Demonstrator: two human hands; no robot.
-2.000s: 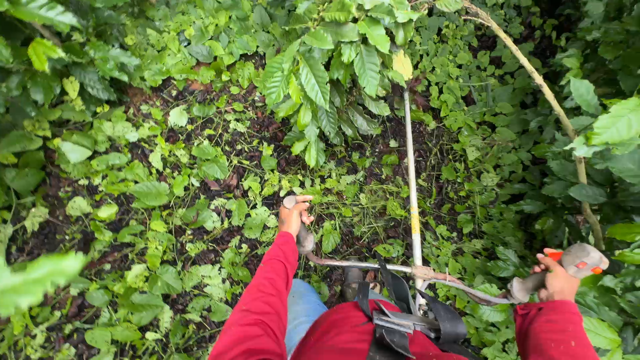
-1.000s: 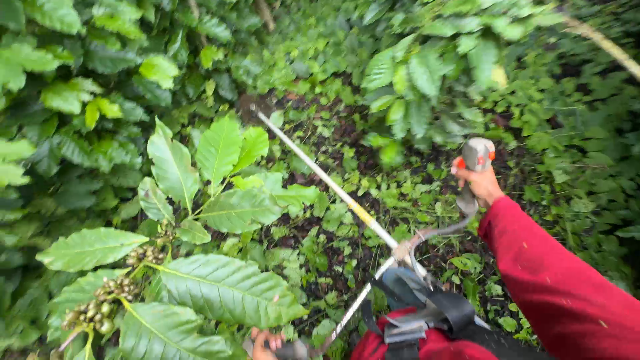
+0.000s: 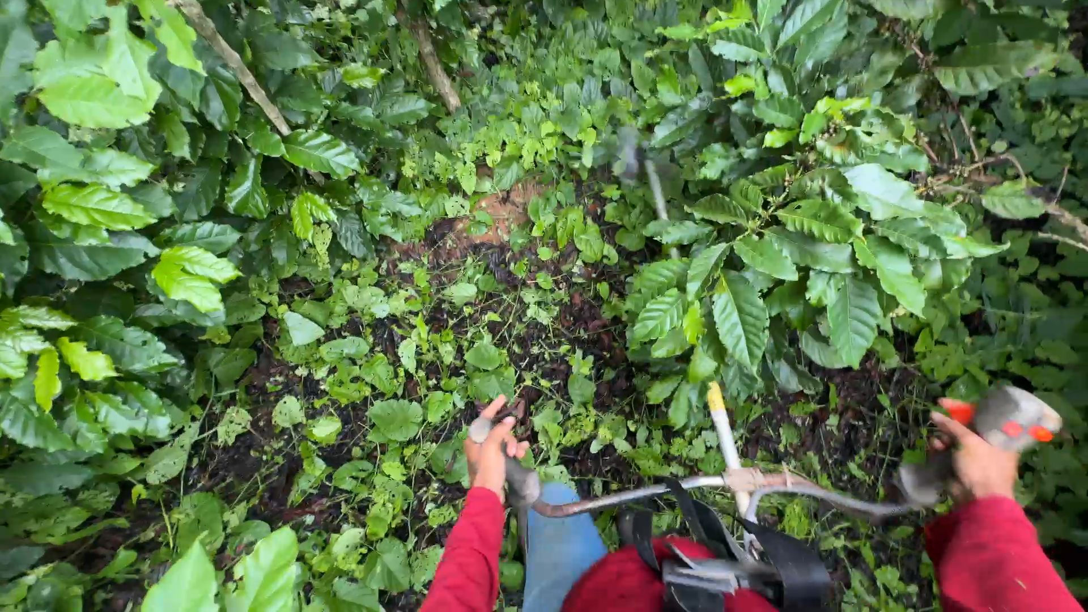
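Note:
A brush cutter's white shaft [image 3: 727, 438] with a yellow band runs forward from its curved metal handlebar [image 3: 629, 495] and passes behind leafy branches. At its far end the cutting head [image 3: 631, 157] shows as a blur above the weeds. My left hand [image 3: 491, 449] is on the left grip, with some fingers lifted from it. My right hand [image 3: 977, 459] closes around the right grip, beside the grey control housing [image 3: 1016, 418] with orange parts. Black harness straps [image 3: 790, 561] and a buckle lie over my red shirt, close to the shaft.
Coffee shrubs [image 3: 816, 229] crowd in on the right, and more glossy foliage [image 3: 110, 229] stands on the left. Thin trunks [image 3: 432, 59] rise at the top. Low weeds [image 3: 395, 421] and dark leaf litter cover the ground, with a patch of bare soil [image 3: 506, 208] ahead.
The shaft has swung from pointing up-left to pointing up and slightly left, its far part now behind the right shrub. Both hands have moved with the handlebar. The view has shifted.

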